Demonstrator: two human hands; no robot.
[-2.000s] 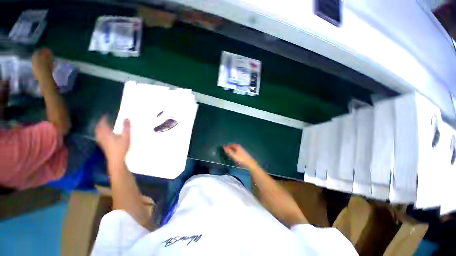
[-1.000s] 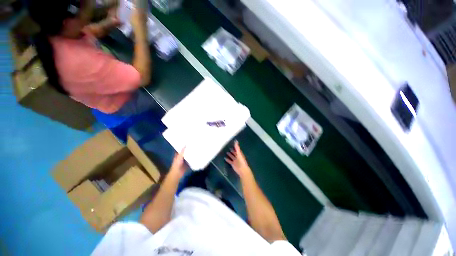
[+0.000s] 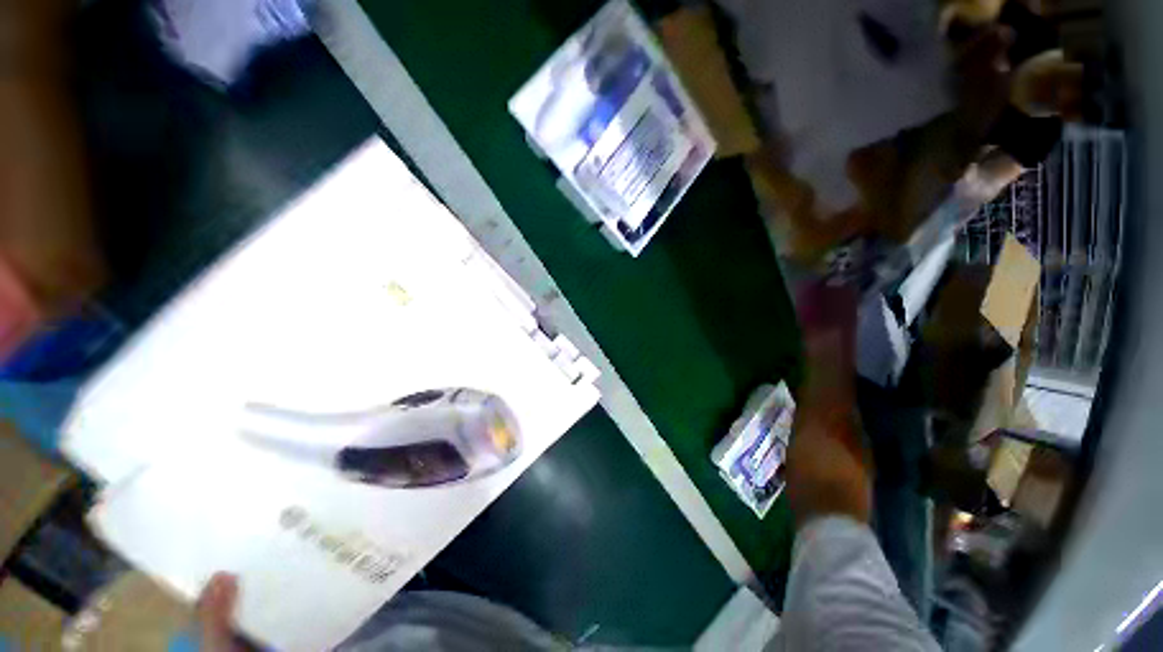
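Observation:
A pile of flat white carton blanks (image 3: 319, 331) fills the left and middle of the view, tilted over the dark bench. The top one shows a handheld device and faint print. My left hand (image 3: 219, 609) is cut off by the bottom edge; its thumb lies on the pile's near edge and its other fingers are hidden. My right arm reaches up at the right, across the belt side; its hand is blurred among brown shapes, and I cannot tell whether it holds anything.
A tray with blue and white items (image 3: 621, 127) lies on the green belt (image 3: 663, 331), and a smaller one (image 3: 761, 448) lies nearer my right arm. A pale rail (image 3: 497, 242) borders the belt. Another person's arm (image 3: 45, 166) shows at the left edge. Blurred hands and brown cartons show upper right.
The view has moved much closer to the pile and turned. My right hand has left the pile's side, and that arm now extends up the right side. My left hand stays at the near edge.

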